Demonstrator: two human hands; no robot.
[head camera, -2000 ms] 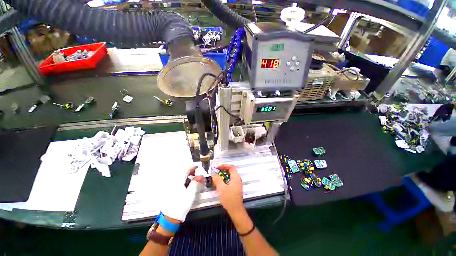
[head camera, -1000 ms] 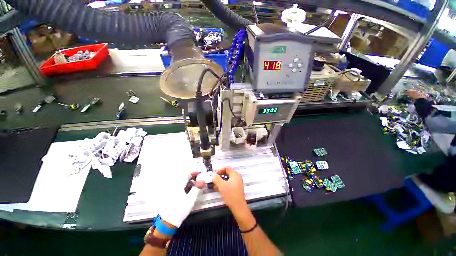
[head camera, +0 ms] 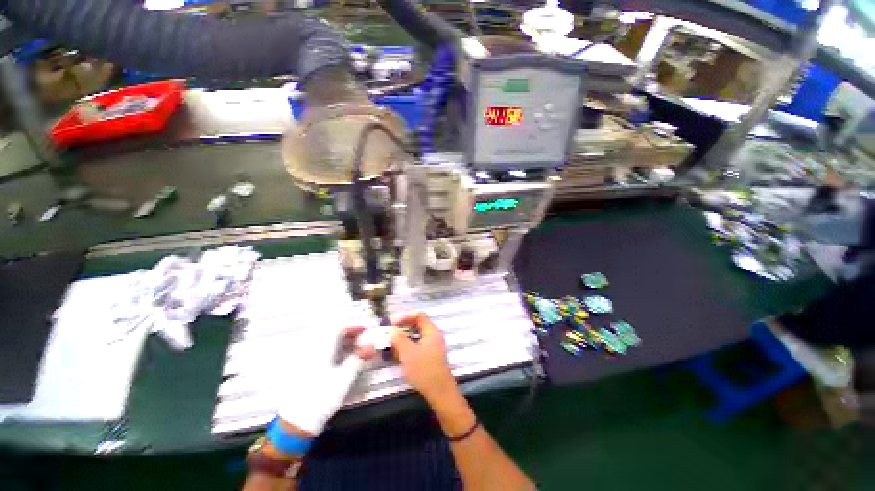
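Observation:
My left hand (head camera: 329, 377), in a white glove with some fingertips bare, and my bare right hand (head camera: 420, 355) meet just below the tip of the soldering iron (head camera: 372, 278). Between their fingers they hold a small white plastic housing (head camera: 377, 337). A dark bit shows at its right, under my right fingers; whether a circuit board is joined to it is hidden. The hands are over the ribbed metal plate (head camera: 480, 331). The picture is blurred.
White housings (head camera: 187, 288) lie heaped on a white sheet (head camera: 86, 350) at left. Green circuit boards (head camera: 595, 326) lie on the black mat (head camera: 652, 278) at right. The controller (head camera: 523, 120) and fume hood (head camera: 341, 149) stand behind. A person's dark sleeve (head camera: 844, 268) shows at far right.
The whole view has shifted, so the bench things appear further left. Both hands stay together below the iron with the white housing. Parts on the conveyor have moved.

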